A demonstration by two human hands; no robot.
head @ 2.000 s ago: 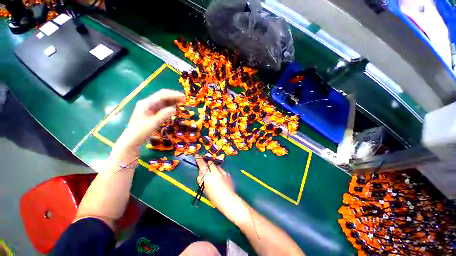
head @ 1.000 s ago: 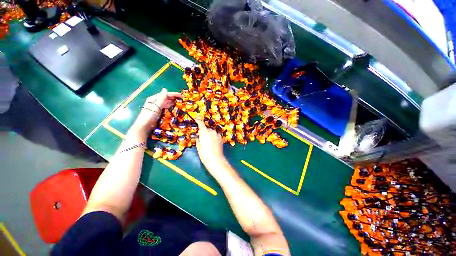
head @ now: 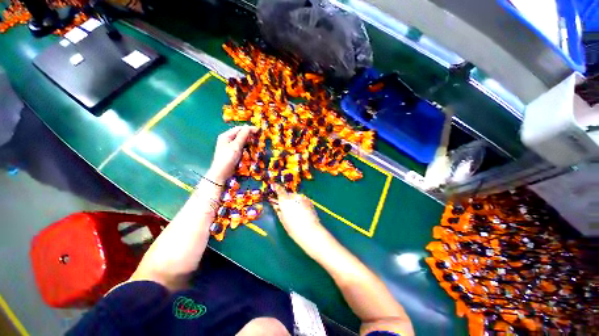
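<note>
A pile of small orange assemblies with black and white patches (head: pixel 289 111) lies on the green bench top (head: pixel 328 246), partly inside a yellow tape outline. My left hand (head: pixel 232 147) is at the pile's left edge, its fingertips against the orange parts. My right hand (head: pixel 292 209) is at the pile's near edge, fingertips among the parts. Whether either hand grips a part cannot be told. A smaller group of orange parts (head: pixel 236 209) lies between my forearms, near the bench edge.
Black bench stand (head: pixel 95 69) at the left. Crumpled dark bag (head: pixel 315 33) and blue tray (head: pixel 394 118) behind the pile. Clear bag (head: pixel 465 161) beside the tray. Denser orange pile (head: pixel 506 262) at the right, below a white box (head: pixel 552 121). Red stool (head: pixel 72 259) at the lower left.
The small group of orange parts now lies nearer the bench edge, apart from the main pile. My right hand has drawn back toward me from the pile. The view has shifted slightly.
</note>
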